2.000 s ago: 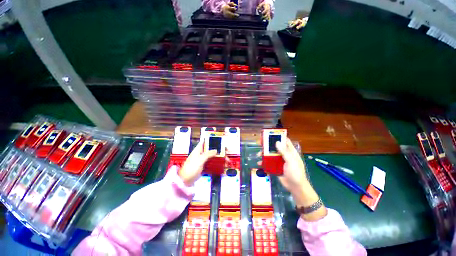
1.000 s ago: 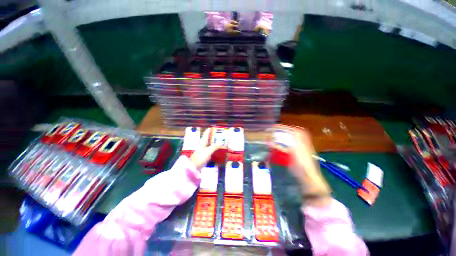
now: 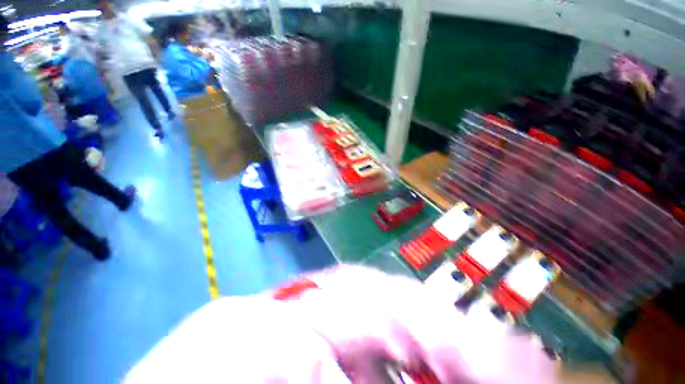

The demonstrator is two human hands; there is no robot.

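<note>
Blurred, overexposed pink sleeves (image 3: 300,337) fill the bottom of the view. My hands cannot be made out clearly there; a dark and red bit shows low among the pink, too blurred to name. Open red flip phones with pale screen halves (image 3: 487,249) lie in the clear blister tray right of centre, partly hidden by the sleeve. A small pile of closed phones (image 3: 398,210) sits left of them on the green bench top (image 3: 349,231).
A side tray (image 3: 300,172) holds rows of red phones. Tall stacked trays (image 3: 541,176) stand at right, more (image 3: 274,79) farther back. A grey post (image 3: 406,82) rises behind. At left are a blue stool (image 3: 272,214), a brown carton (image 3: 218,131) and several people on the blue floor.
The view has swung left, bringing the aisle and people in. The sleeves now cover the near foreground. The two phones held earlier can no longer be clearly seen in my hands.
</note>
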